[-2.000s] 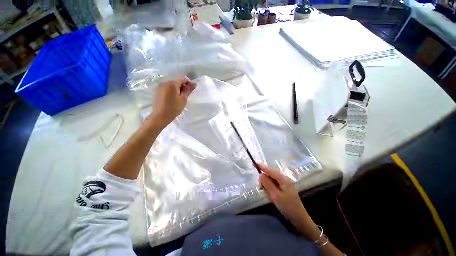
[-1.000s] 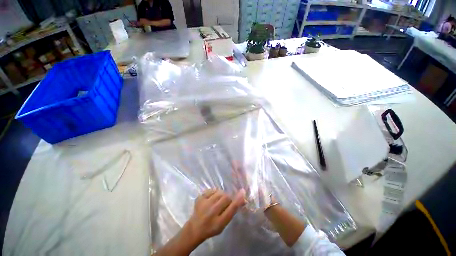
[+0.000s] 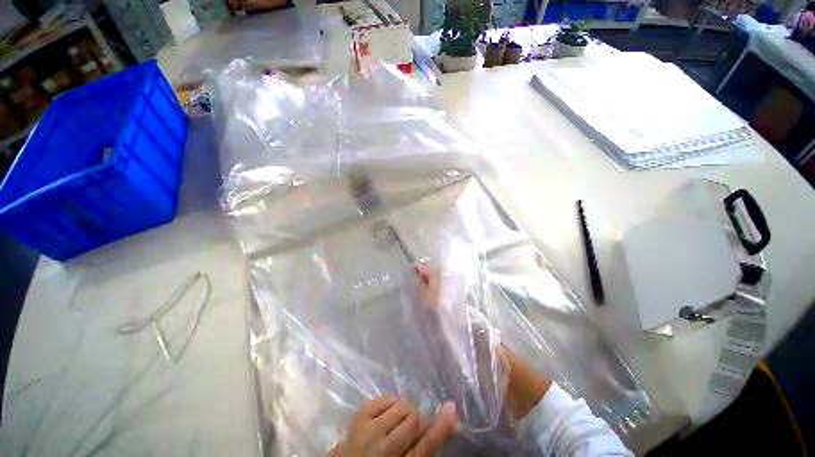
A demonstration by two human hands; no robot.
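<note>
A large clear plastic bag (image 3: 340, 330) lies on a stack of flat bags. My right hand (image 3: 438, 299) is inside the bag, seen through the film, and holds a thin dark stick like tweezers (image 3: 401, 245) pointing up and left. A tiny mark shows near its tip; I cannot tell if it is a label. My left hand (image 3: 393, 430) lies on the bag near its opening at the bottom of the view, fingers on the film; whether it pinches the film is unclear.
A blue crate (image 3: 107, 170) stands at left, a thin V-shaped strip (image 3: 165, 317) near it. Crumpled film (image 3: 295, 116) lies beyond the bag. At right are a black tapered tool (image 3: 590, 253), a white label holder (image 3: 679, 268) with a hanging label strip (image 3: 741, 344), and stacked white sheets (image 3: 643, 103).
Since two seconds ago, my right hand and the stick have gone inside the bag and reached farther up it. My left hand has come from the bag's far part to its near end.
</note>
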